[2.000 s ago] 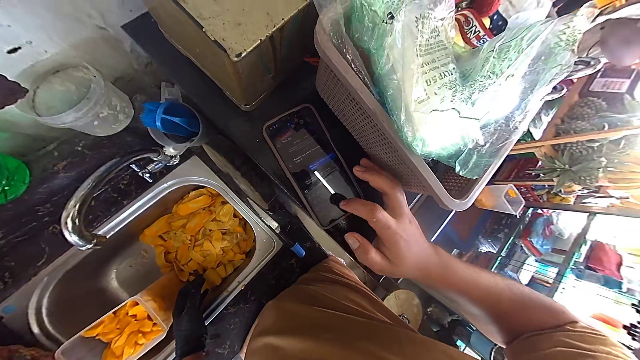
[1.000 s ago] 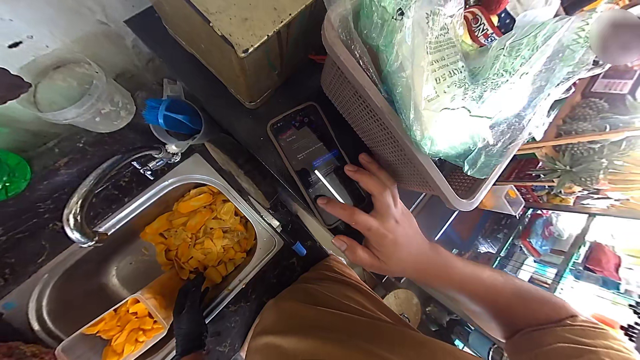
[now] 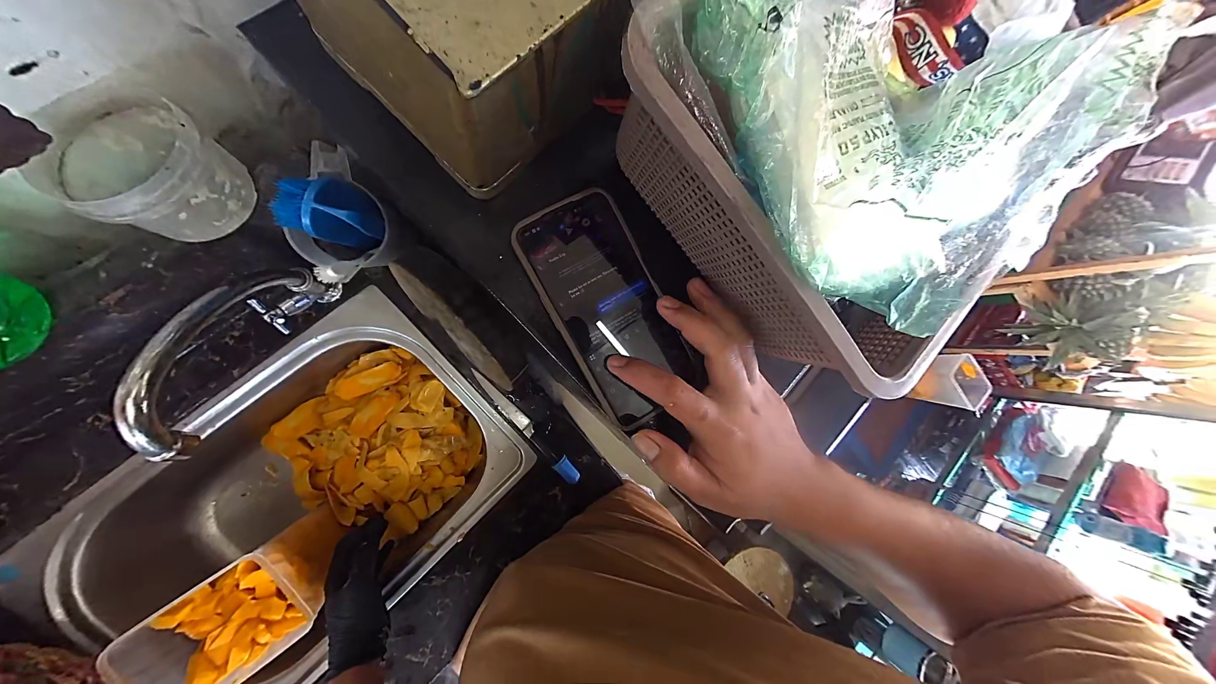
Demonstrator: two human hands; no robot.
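My bare right hand point(image 3: 727, 418) is over a smartphone point(image 3: 594, 294) lying on the dark counter. Its fingers are spread, and the index fingertip is at the lit screen. In a black glove, my left hand point(image 3: 356, 594) rests against the side of a clear plastic container point(image 3: 309, 575) at the sink. Whether the gloved fingers grip it is hidden. Orange fruit pieces point(image 3: 237, 613) fill part of the container. Beside it, a heap of yellow-orange peels point(image 3: 389, 437) lies in the stainless steel sink point(image 3: 190, 532).
A knife point(image 3: 503, 404) with a blue-tipped handle lies beside the sink, near the curved faucet point(image 3: 157, 380). A blue brush point(image 3: 332, 211) stands in a cup. Around the phone are a metal box point(image 3: 475, 104) and a plastic basket point(image 3: 703, 199) holding plastic bags point(image 3: 855, 180).
My right hand's fingers have shifted slightly over the phone, and the thumb has come nearer its lower edge. The gloved left hand stays by the container.
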